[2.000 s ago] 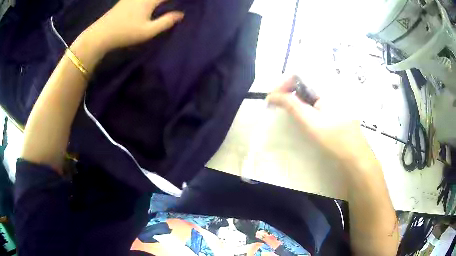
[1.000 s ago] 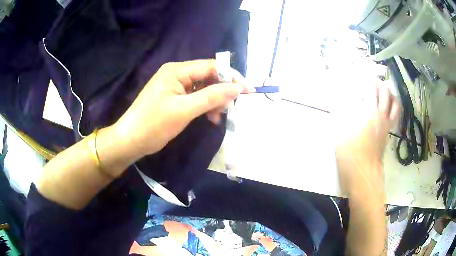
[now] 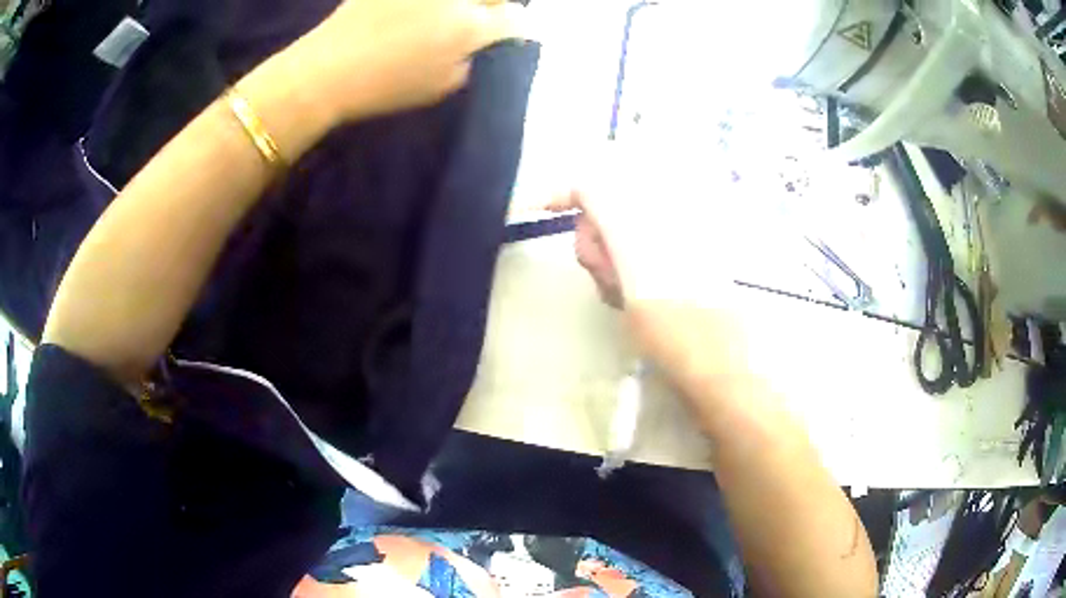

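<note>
A large dark purple garment (image 3: 351, 234) fills the left side, with a thin white edging (image 3: 275, 397) curving along its lower part. My left hand (image 3: 409, 53) is at the top with curled fingers on the garment's upper right edge, partly cut off by the picture's edge. My right hand (image 3: 602, 251) is over the table, washed out by glare. Its fingertips are at the end of a narrow dark strip (image 3: 540, 229); whether they grip it is unclear. A white tape piece (image 3: 625, 415) hangs at the table's front edge.
Black-handled shears (image 3: 948, 333) lie at the right, with small silver snips (image 3: 842, 278) left of them. The pale machine head (image 3: 859, 53) is at the upper right. A white label (image 3: 120, 42) is at the upper left. Strong glare covers the table (image 3: 888, 432).
My left hand has moved from the white tape to the garment's top edge. My right hand has moved left to the dark strip; snips now show on the table. The white tape hangs farther right.
</note>
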